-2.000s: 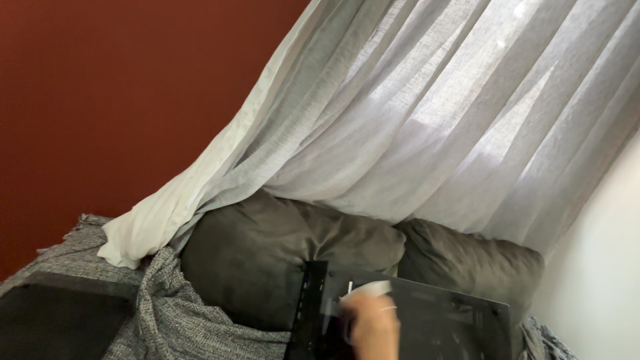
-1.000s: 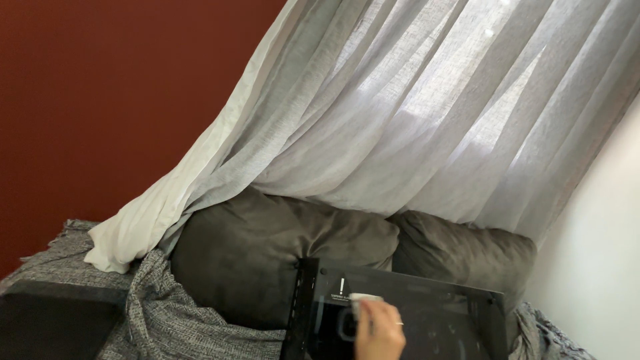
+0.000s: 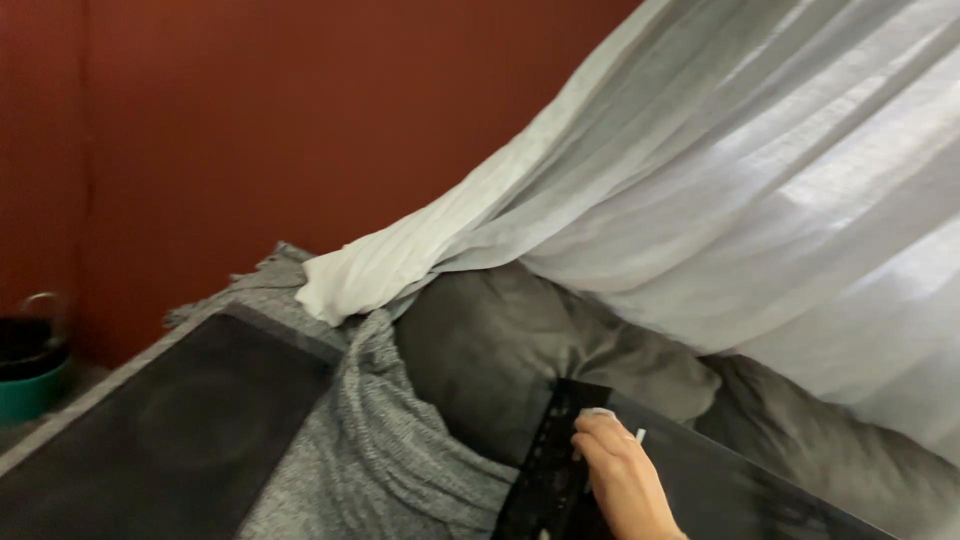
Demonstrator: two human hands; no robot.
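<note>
My right hand (image 3: 622, 472) reaches in from the lower right, its fingers bent over a small white cloth or pad (image 3: 598, 412), mostly hidden under them. It rests at the left part of a glossy black panel (image 3: 690, 465), close to a black strip (image 3: 551, 457) with small marks or holes along the panel's left edge. A short white mark shows on the panel just right of the fingers. The panel leans by dark grey cushions (image 3: 495, 345). My left hand is out of view.
A second dark flat panel (image 3: 180, 420) lies at the left on a grey woven blanket (image 3: 397, 450). A white sheer curtain (image 3: 675, 217) drapes down over the cushions. A teal and black container (image 3: 30, 375) stands at the far left by the red wall (image 3: 300, 127).
My right hand has moved left across the black panel to its edge strip, with the white piece under the fingers. The view has turned left, bringing in the teal container.
</note>
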